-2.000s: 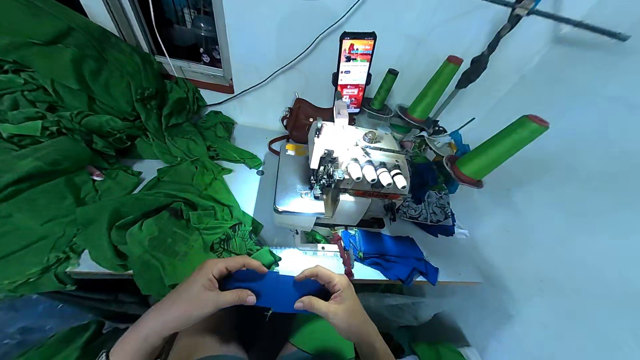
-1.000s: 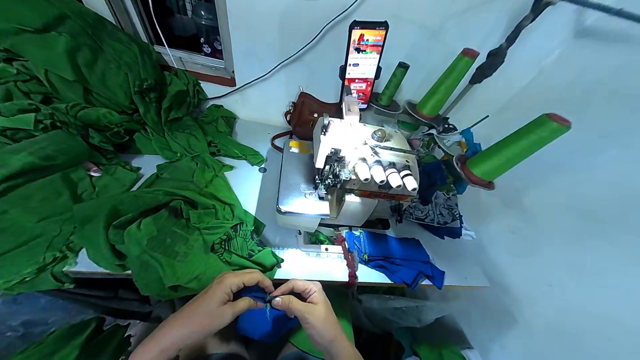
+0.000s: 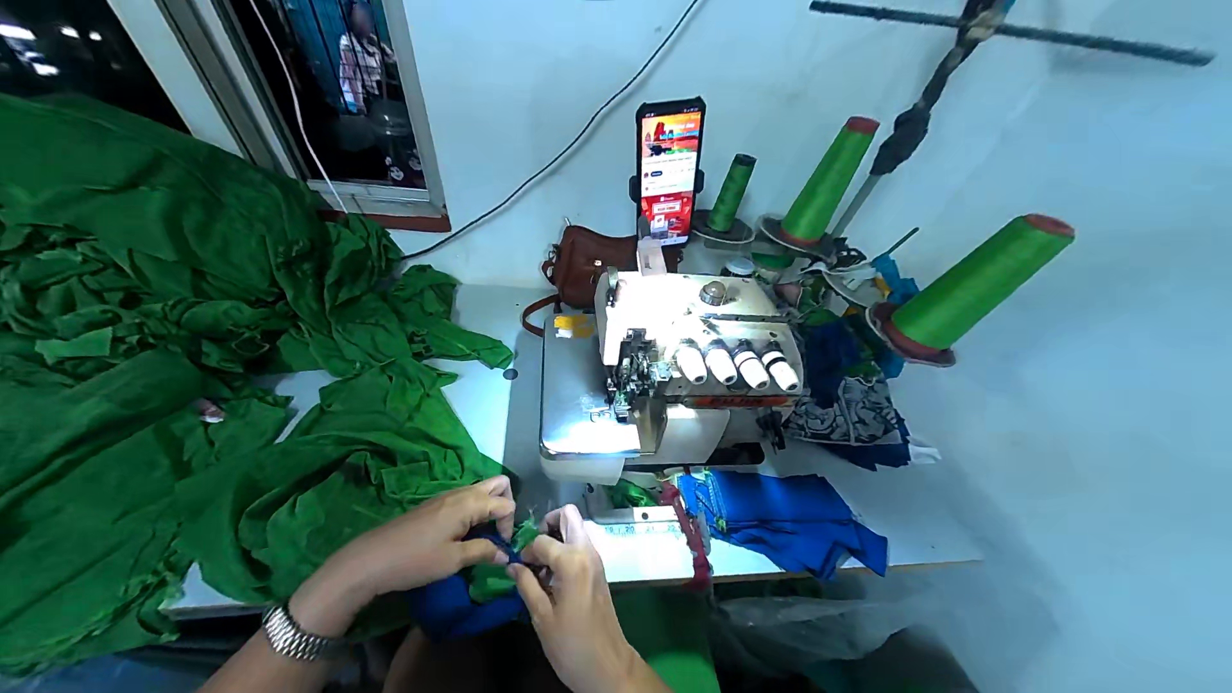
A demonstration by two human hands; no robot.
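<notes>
My left hand [image 3: 448, 534] and my right hand [image 3: 573, 587] are close together at the table's front edge, fingertips pinching a piece of blue fabric [image 3: 462, 611]. A bit of green fabric [image 3: 493, 580] shows between them and hangs with the blue. Behind the hands stands an overlock sewing machine [image 3: 698, 337] with white tension dials and its lamp lit. Folded blue fabric pieces [image 3: 784, 515] lie right of the hands, beside a dark red strip [image 3: 691, 539]. A large heap of green fabric [image 3: 279, 462] lies to the left, next to my left forearm.
Green thread cones [image 3: 982, 284] stand on holders behind and right of the machine. A phone [image 3: 669, 171] is propped upright near a brown leather bag [image 3: 587, 268]. Fabric scraps [image 3: 852, 414] lie right of the machine. Through the window [image 3: 366, 106] a person is partly visible.
The blue fabric was stretched flat between both hands two seconds ago; now it is bunched, with green fabric showing beside it. The hands have come closer together.
</notes>
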